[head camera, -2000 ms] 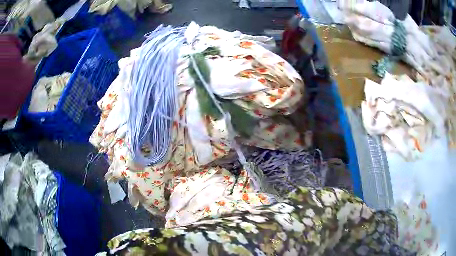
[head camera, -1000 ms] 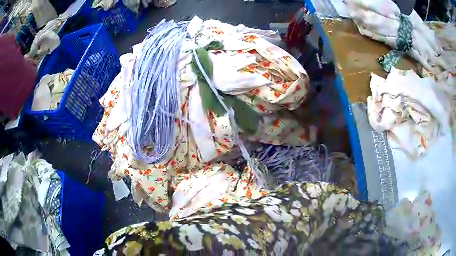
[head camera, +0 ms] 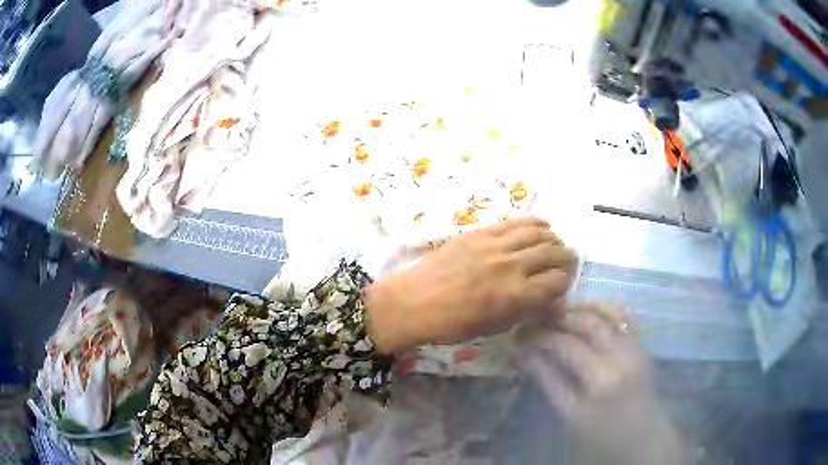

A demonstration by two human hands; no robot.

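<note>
A white fabric panel with small orange flowers (head camera: pixel 420 168) lies on the bright table and hangs over its front edge. My left hand (head camera: pixel 477 277), in a dark floral sleeve, lies on the panel near that edge, its fingers curled on the fabric. My right hand (head camera: pixel 590 368) is blurred, below and right of the left one, its fingertips close to the left fingers. What it holds cannot be told. Glare washes out much of the panel.
The sewing machine head (head camera: pixel 658 68) is at upper right. An orange and black tool (head camera: pixel 674 153) and blue-handled scissors (head camera: pixel 761 259) lie right. Pale folded pieces (head camera: pixel 195 118) lie left, and a floral bundle (head camera: pixel 100 359) sits at lower left.
The view has swung from the floor bundle and crates to the table and machine. Both hands, out of view before, now show at the floral panel.
</note>
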